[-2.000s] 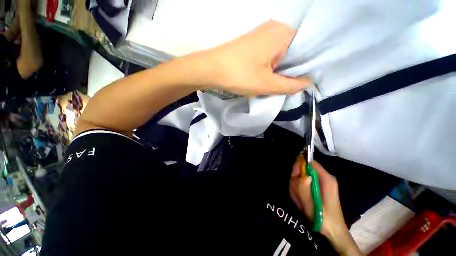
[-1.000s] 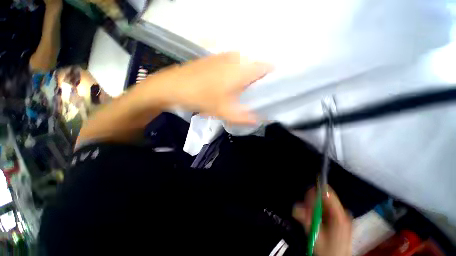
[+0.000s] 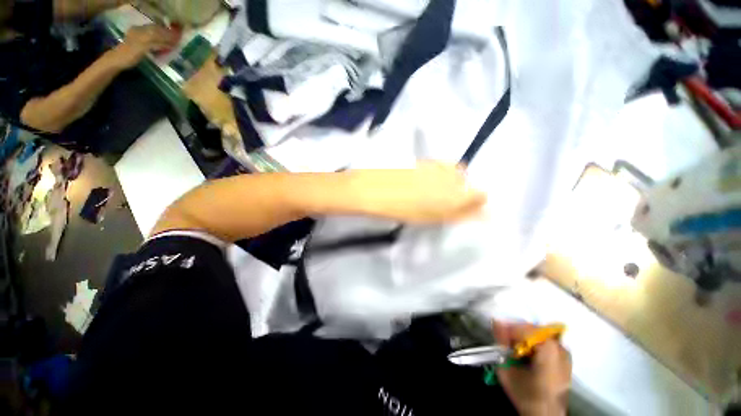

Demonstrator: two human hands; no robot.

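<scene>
White garment panels with navy bands [image 3: 366, 272] lie over the table edge and hang onto my lap. My left hand [image 3: 455, 195] is on the white fabric at the middle, fingers bunched and blurred; it seems to grip a fold of it. My right hand [image 3: 536, 378] is at the lower right and holds the scissors [image 3: 481, 355] by their orange-yellow and green handles. The blades point left, away from the fabric under my left hand, and look closed. No slit can be made out.
A crumpled pile of white and navy pieces [image 3: 325, 89] lies at the top. A sewing machine [image 3: 699, 219] stands at the right edge. Another person's arm [image 3: 89, 81] is at the upper left. Fabric scraps [image 3: 80, 305] lie on the floor at left.
The view has shifted, showing the pile and machine. The white panel has moved left onto my lap. The scissors have left the slit and turned from upright to pointing left.
</scene>
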